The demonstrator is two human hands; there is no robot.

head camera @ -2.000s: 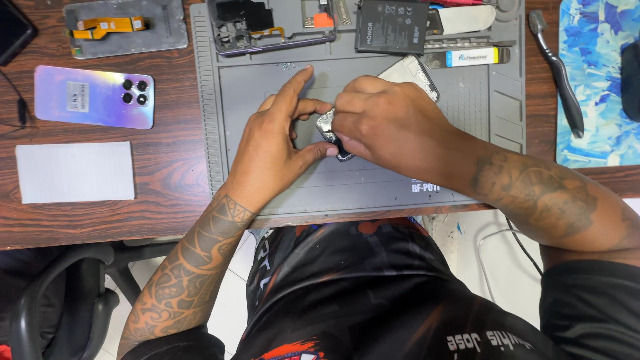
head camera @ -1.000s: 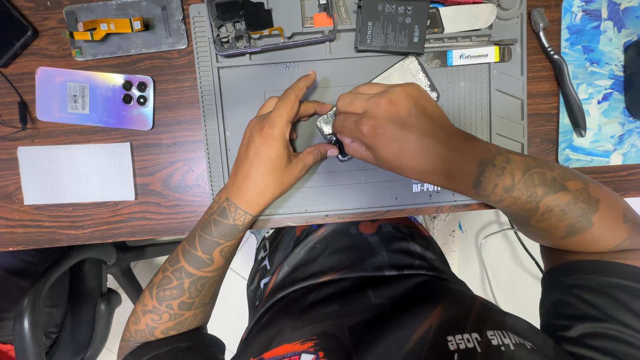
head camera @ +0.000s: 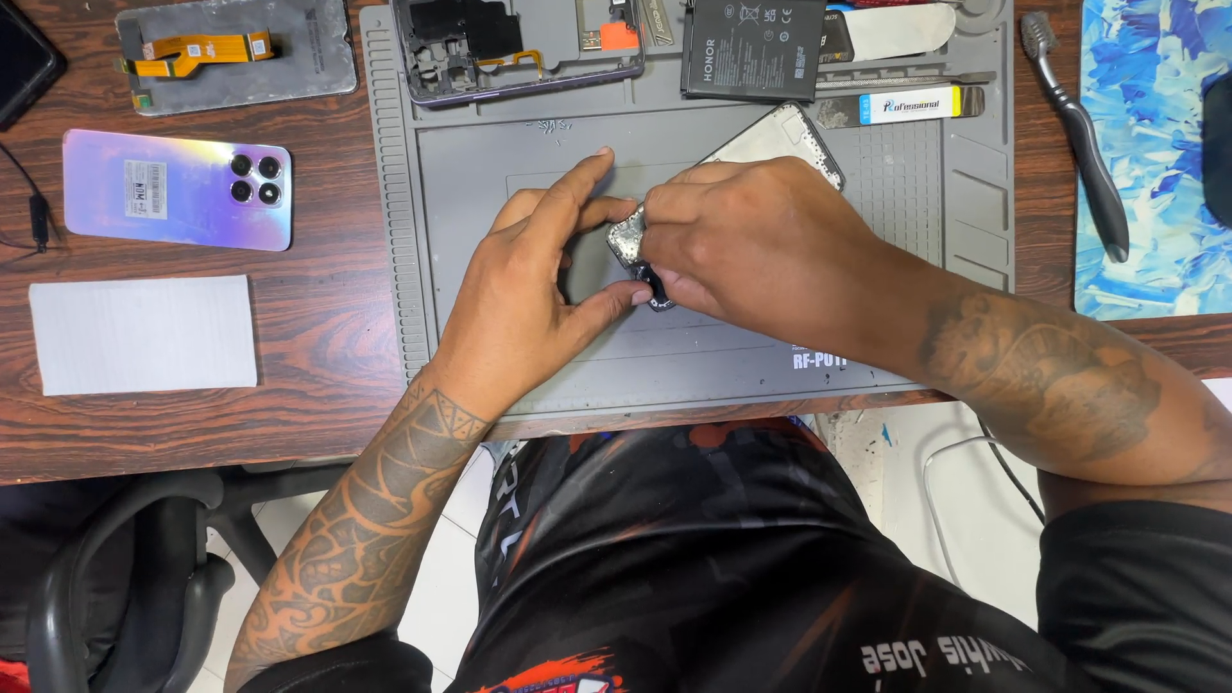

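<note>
A phone frame with a silvery inner plate point(head camera: 780, 144) lies slantwise on the grey repair mat point(head camera: 462, 241), its middle covered by my right hand point(head camera: 751, 241). That hand's fingers are bent and pinched together at the frame's lower left end; whether they hold a small tool or part is hidden. My left hand point(head camera: 549, 269) is at the same end, its thumb and index fingertip on the frame's edge, another finger raised. The frame's corner shows between the two hands.
Along the mat's top lie an opened phone housing point(head camera: 539, 77), a phone battery point(head camera: 751, 48) and flat pry tools point(head camera: 905, 106). To the left are a detached screen point(head camera: 308, 58), a purple phone back point(head camera: 173, 188) and a white pad point(head camera: 144, 335). A toothbrush point(head camera: 1083, 135) lies right.
</note>
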